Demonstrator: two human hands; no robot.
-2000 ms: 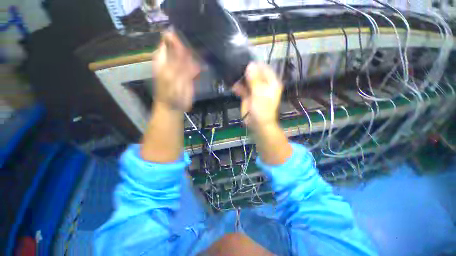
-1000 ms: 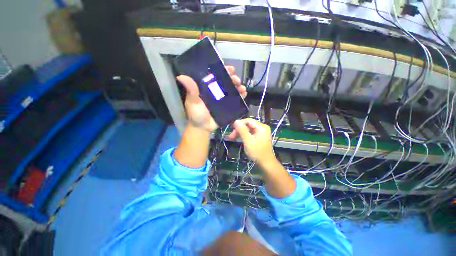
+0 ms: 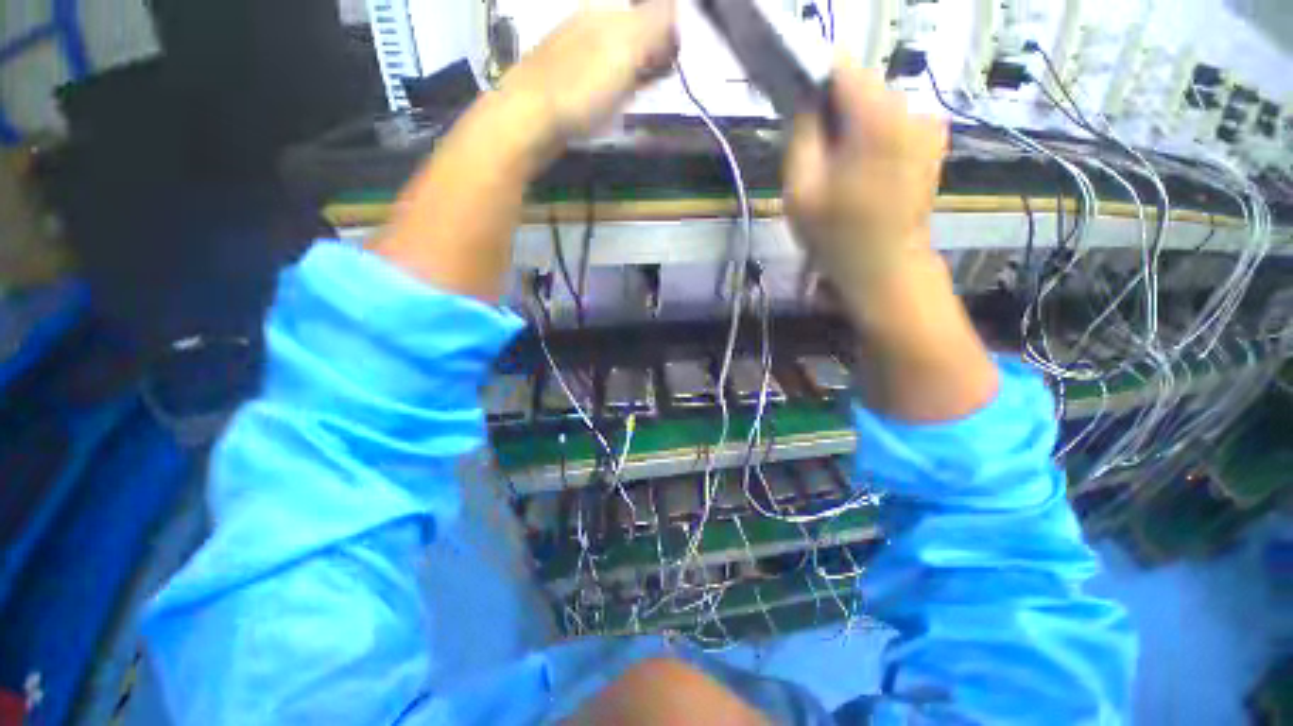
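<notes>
A smartphone (image 3: 763, 54), a thin dark slab seen nearly edge-on, is held up at the top of the view, tilted, its upper end cut off by the picture's edge. My right hand (image 3: 868, 170) is closed on its lower end. My left hand (image 3: 589, 68) is raised to the left of the phone, apart from it, with its fingers bent near a cord (image 3: 740, 185) that hangs down in front of the rack. Blur and the top edge hide whether the left fingers hold anything.
The aging rack (image 3: 667, 457) stands in front, its green shelves holding rows of phones (image 3: 688, 380). Loops of white and dark cables (image 3: 1156, 305) hang at the right. Pale sockets (image 3: 1014, 43) line the top. Blue racking (image 3: 92, 518) is at the left.
The phone has moved up and right, from my left hand to my right, and turned from screen-facing to nearly edge-on. Both hands have risen. The view has shifted.
</notes>
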